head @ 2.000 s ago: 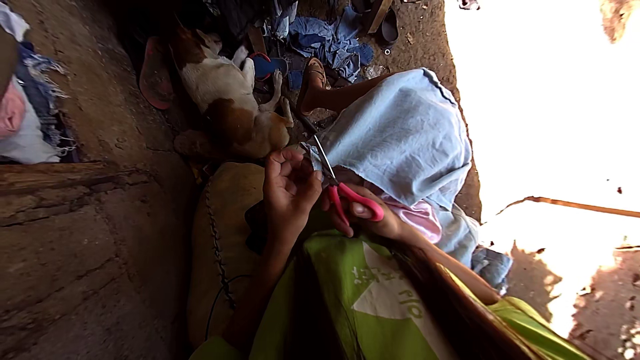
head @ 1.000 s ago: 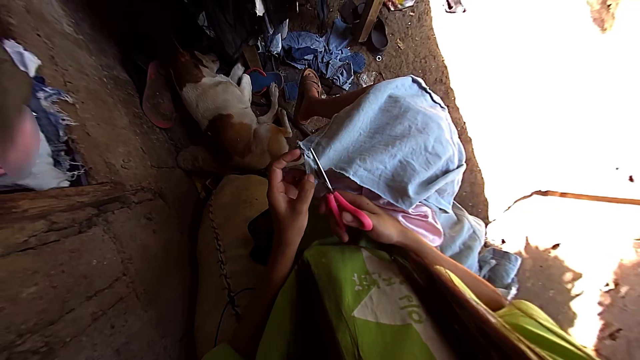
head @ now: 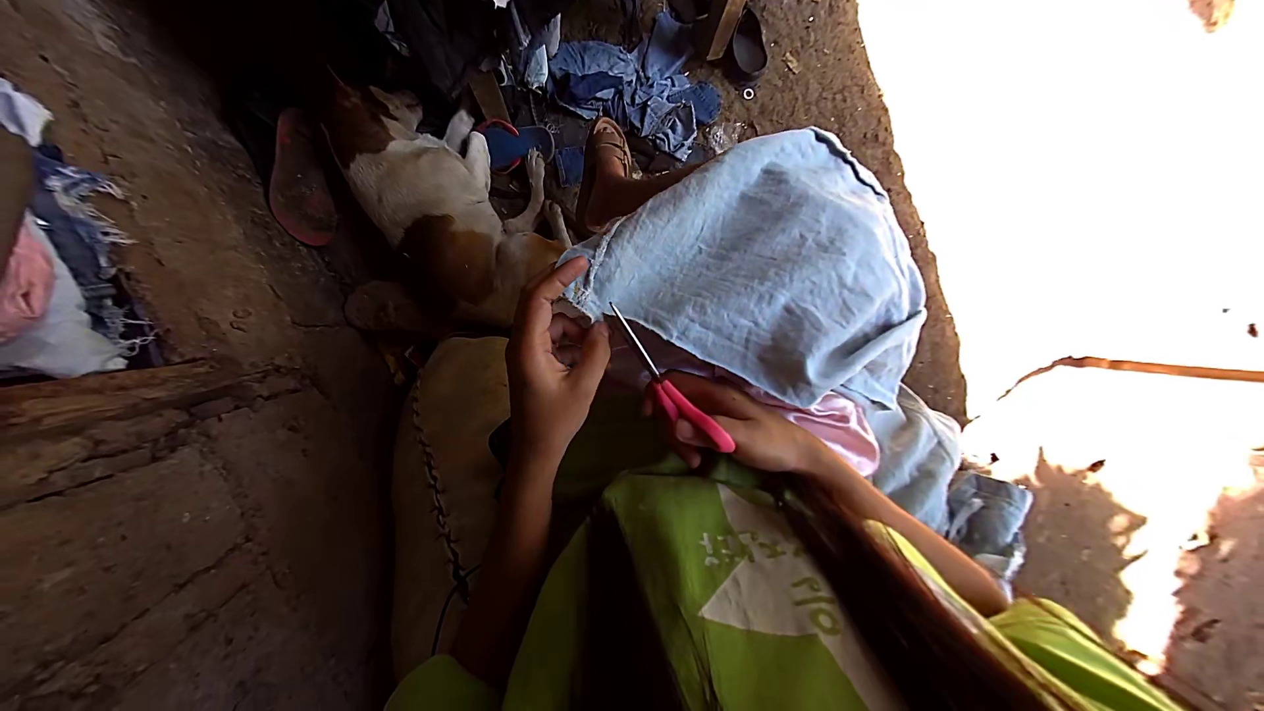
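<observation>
My right hand (head: 736, 420) holds a pair of scissors (head: 681, 400) by their pink handles, with the blades pointing up and to the left and looking closed. The tip is at the lower left edge of a light blue denim cloth (head: 780, 257), which lies over my lap. At that cloth's left corner, by a frayed seam, my left hand (head: 558, 365) has its index finger raised against the edge and the thumb apart. Its other fingers are curled; whether they pinch the cloth is not plain. Pink satiny fabric (head: 839, 430) shows under the denim.
A brown and white dog (head: 444, 217) lies on the ground beyond my left hand. Near it are a worn flip-flop (head: 301, 183) and my sandalled foot (head: 604, 173). Denim scraps (head: 637, 84) lie farther off. A stuffed sack (head: 444, 474) sits by my left arm, next to an earthen wall (head: 148, 533).
Two seconds ago the scissors' handles were spread apart; now they are together. The left hand has its index finger raised more toward the cloth's corner.
</observation>
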